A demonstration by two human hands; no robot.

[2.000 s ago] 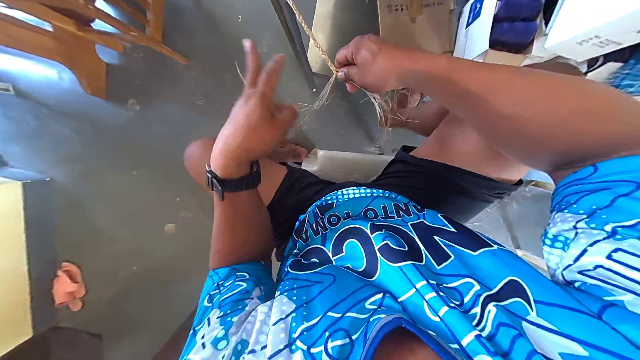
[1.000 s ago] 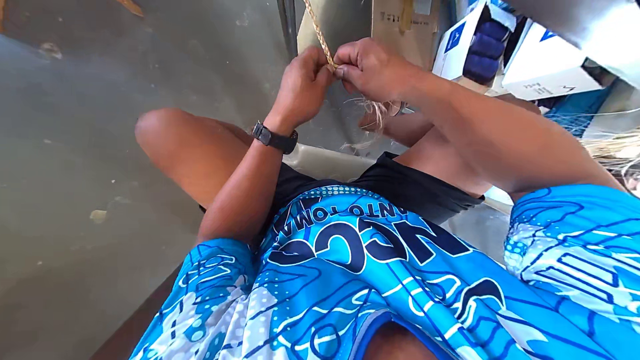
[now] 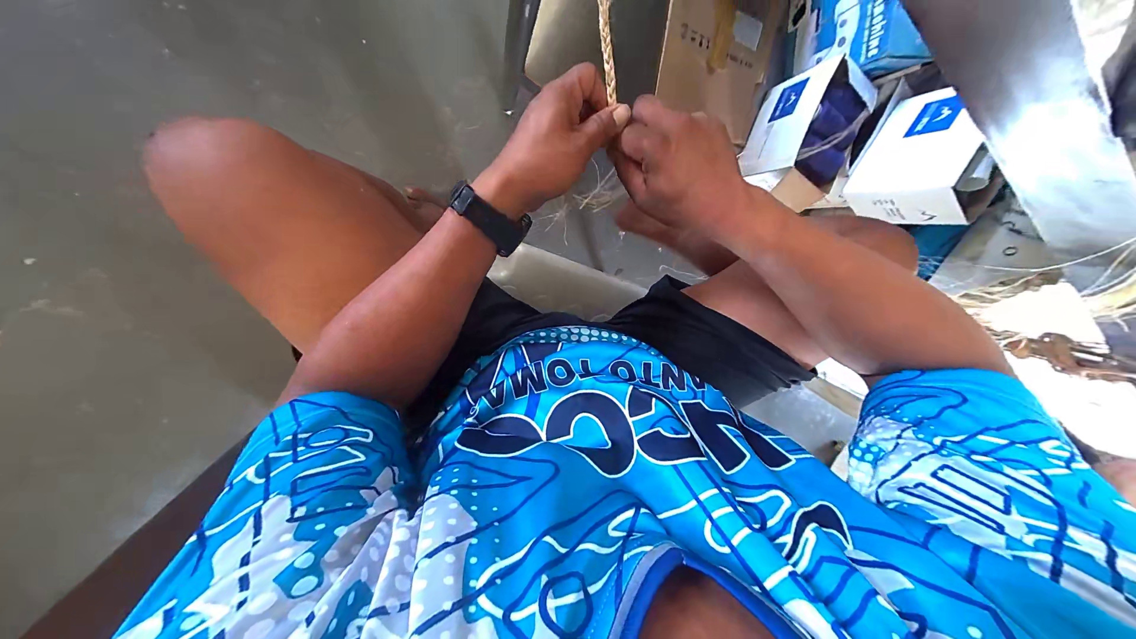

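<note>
A braided cord of pale natural fiber [image 3: 607, 49] comes down from the top edge of the head view to my two hands. My left hand [image 3: 568, 133], with a black watch on its wrist, pinches the cord's lower end between thumb and fingers. Right beside it, my right hand [image 3: 679, 160] has its fingers curled on the same spot, the two hands touching. Thin loose fiber strands [image 3: 599, 195] spread out below the fingers. The exact grip point is partly hidden by the fingers.
A cardboard box [image 3: 710, 62] stands beyond my right hand. Open white boxes [image 3: 919, 164], one holding dark purple items [image 3: 830, 146], are at the upper right. More loose fibers [image 3: 1047, 302] lie at the right edge. My bent legs flank the hands above a grey floor [image 3: 106, 293].
Two seconds ago my left hand was off the cord with fingers spread; by one second ago it had closed on the cord beside my right hand. Both remain there now. The view has shifted.
</note>
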